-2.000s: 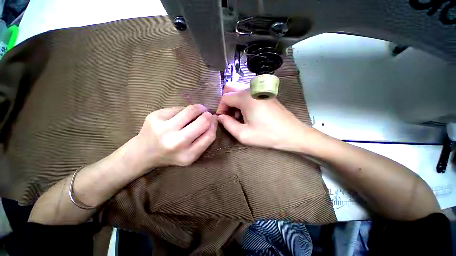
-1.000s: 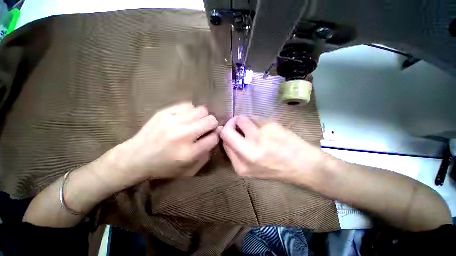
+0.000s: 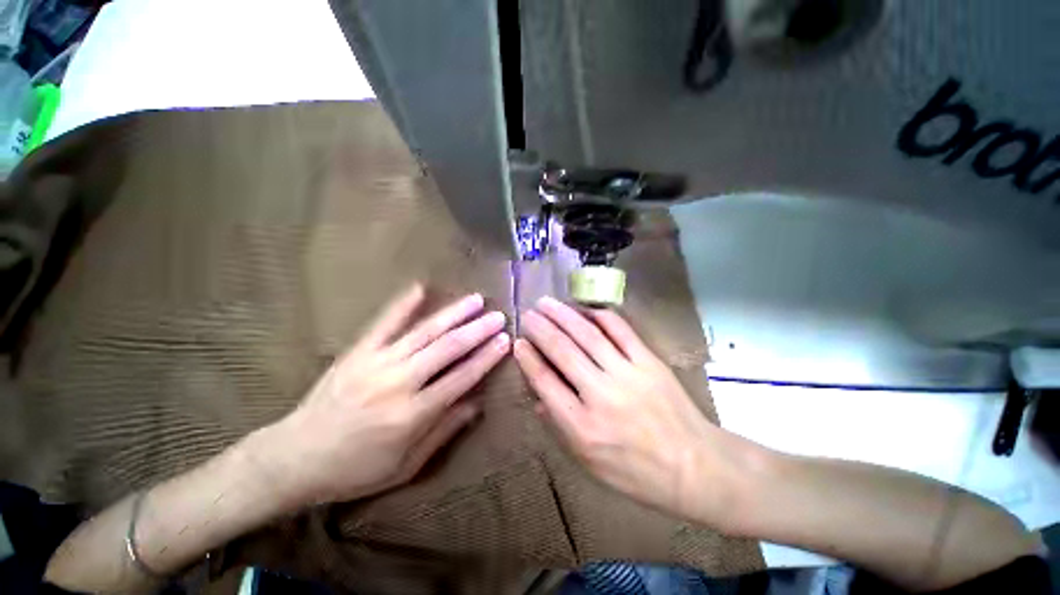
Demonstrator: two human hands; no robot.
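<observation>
A large brown ribbed garment panel [image 3: 233,221] lies over the machine table and under the presser foot [image 3: 532,237], which is lit purple-white. A straight seam line runs from the foot towards the wearer. My left hand [image 3: 407,389] lies on the cloth left of the seam, fingers spread. My right hand [image 3: 616,401] lies on the cloth right of the seam, fingers spread. The fingertips of both hands are close to the seam, just below the foot. Neither hand pinches the cloth. A slit-like line [image 3: 561,511] shows in the panel near the wearer.
The grey sewing machine head [image 3: 802,128] with "brother" lettering fills the top. A cream knob [image 3: 597,285] hangs right of the foot. The smooth machine bed [image 3: 837,302] is at right, with a small dark tool [image 3: 1014,421] beyond. A bright green basket edge [image 3: 42,116] shows at left.
Both hands have gone from pinching the cloth at the seam to lying flat with fingers spread on either side of it. The camera view has shifted, so more of the machine head shows.
</observation>
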